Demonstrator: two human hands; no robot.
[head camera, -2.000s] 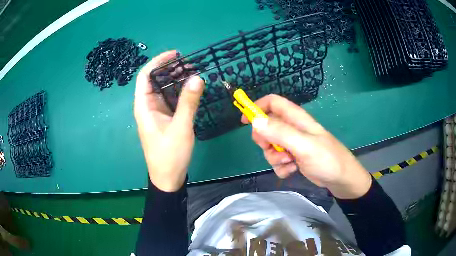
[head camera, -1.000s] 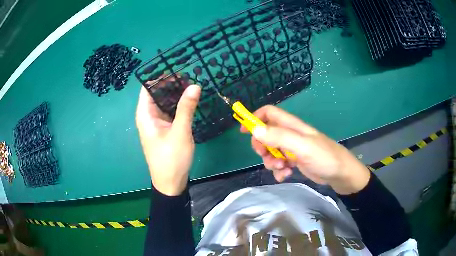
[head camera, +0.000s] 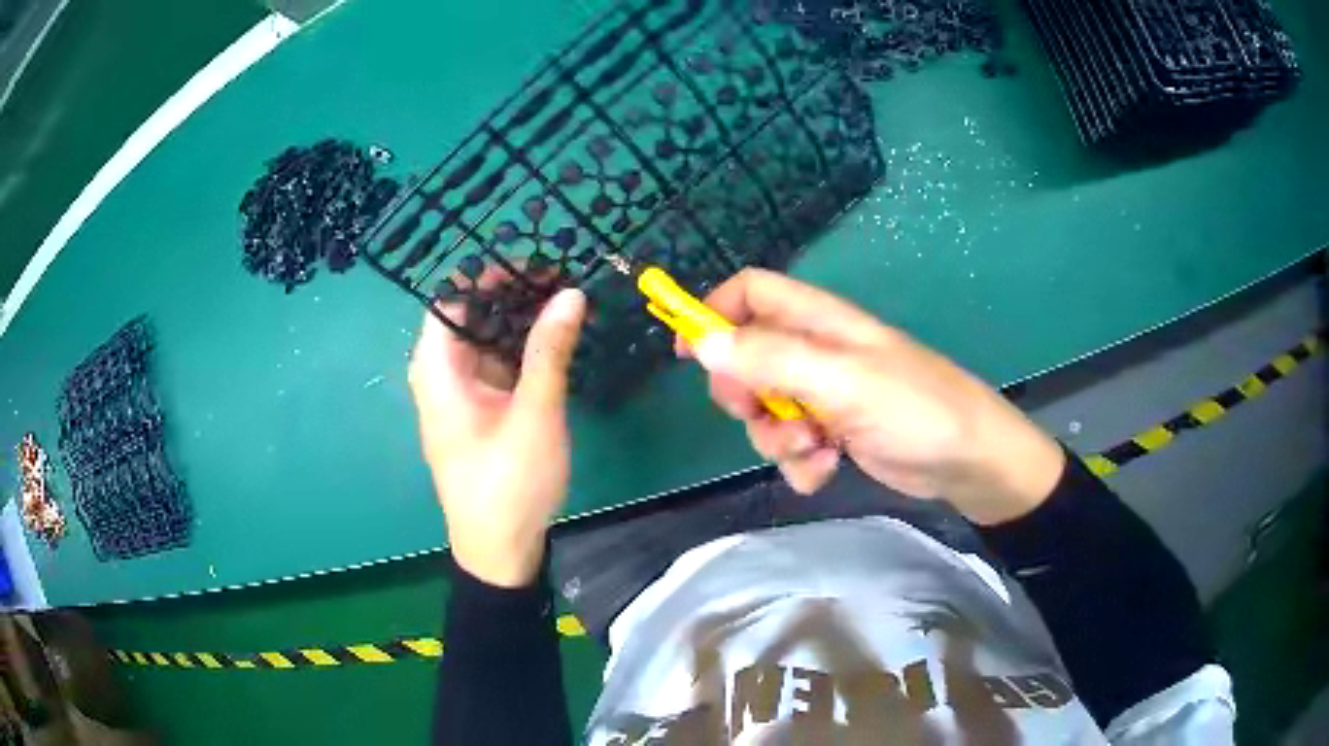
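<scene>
My left hand (head camera: 503, 423) grips the near left end of a black sprue frame (head camera: 663, 161), thumb on top, fingers behind it. The frame is held tilted above the table, its far end up and to the right. Rows of small round black parts sit on its bars. My right hand (head camera: 860, 386) holds the yellow-handled side cutters (head camera: 682, 309). Their small metal jaws point up-left at the frame's middle bars, just right of my left thumb. Whether the jaws touch a part cannot be told. My right fingers partly hide the handles.
A heap of cut black parts (head camera: 309, 211) lies left of the frame. Flat sprue frames (head camera: 124, 445) and copper-coloured parts (head camera: 40, 488) lie far left. A loose black heap (head camera: 926, 37) and a tall stack of frames (head camera: 1166, 66) are at the far right. Pale trimmings dot the green tabletop (head camera: 1006, 292).
The frame has tilted more steeply, its left end lower and further left. The cutters have moved slightly left with my right hand. The view has shifted a little.
</scene>
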